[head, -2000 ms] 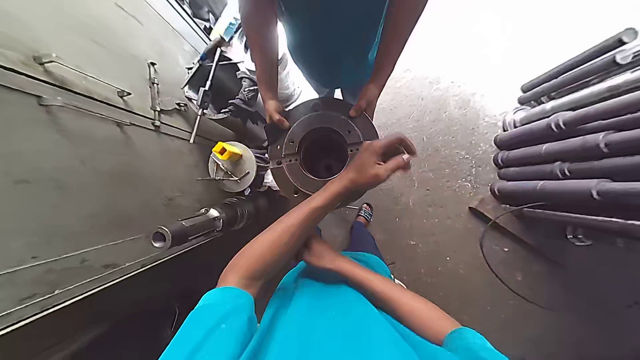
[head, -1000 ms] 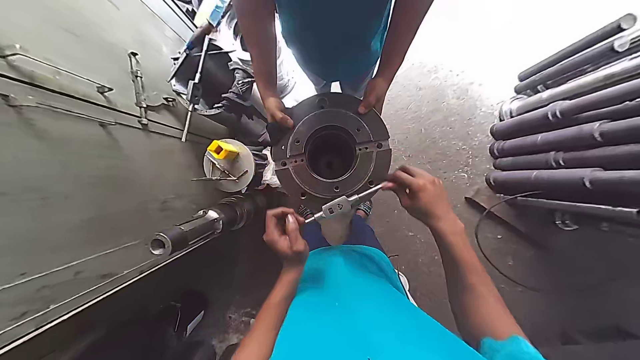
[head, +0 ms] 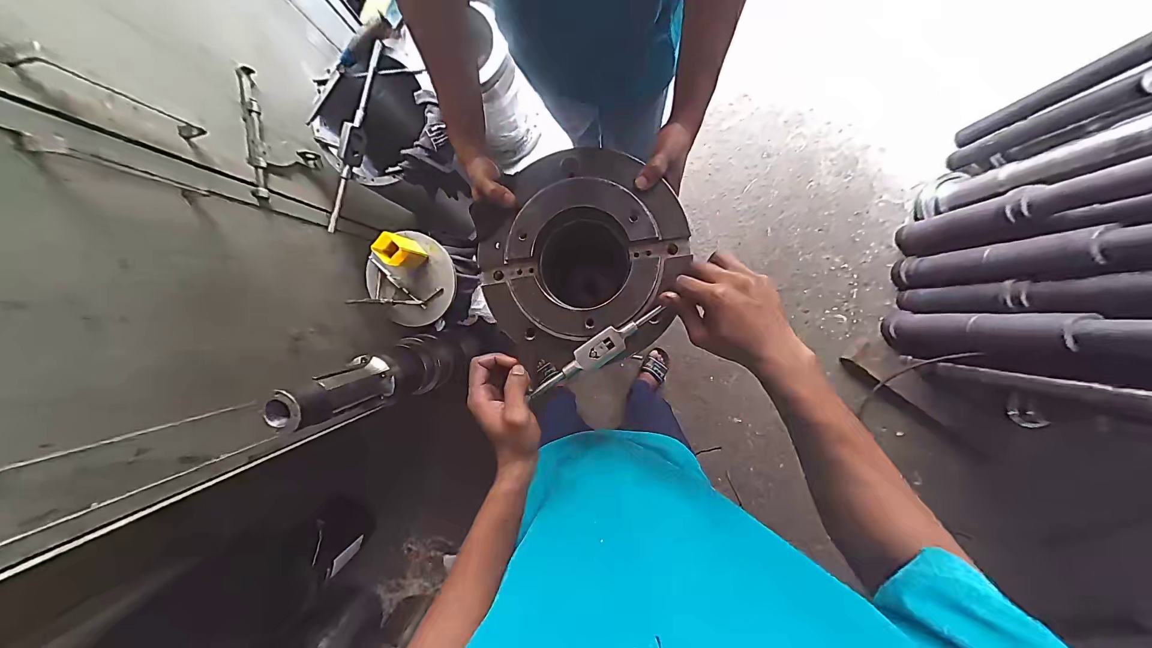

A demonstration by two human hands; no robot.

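A tap wrench (head: pixel 599 348) lies slantwise over the near side of a round steel flange (head: pixel 531 211) with a wide central bore and several small holes. My left hand (head: pixel 506 409) is at the wrench's lower left handle, with fingers curled around its end. At the upper right handle, the fingertips of my right hand (head: pixel 733 306) pinch the end, close to the flange rim. Any tap under the wrench body is hidden. A co-worker's hands (head: pixel 666 157) hold the far rim of the flange.
A slotted steel shaft (head: pixel 337 396) juts out at the left, below a round stand (head: pixel 438 279) bearing a yellow block (head: pixel 399 249). Another tap wrench (head: pixel 354 135) leans farther back. Dark steel bars (head: pixel 1017 333) are stacked at the right beside the concrete floor (head: pixel 765 180).
Two seconds ago my right hand was near my body and my left arm reached across the flange. Now the hands are apart at the wrench's two ends, and the wrench has turned somewhat since one second ago.
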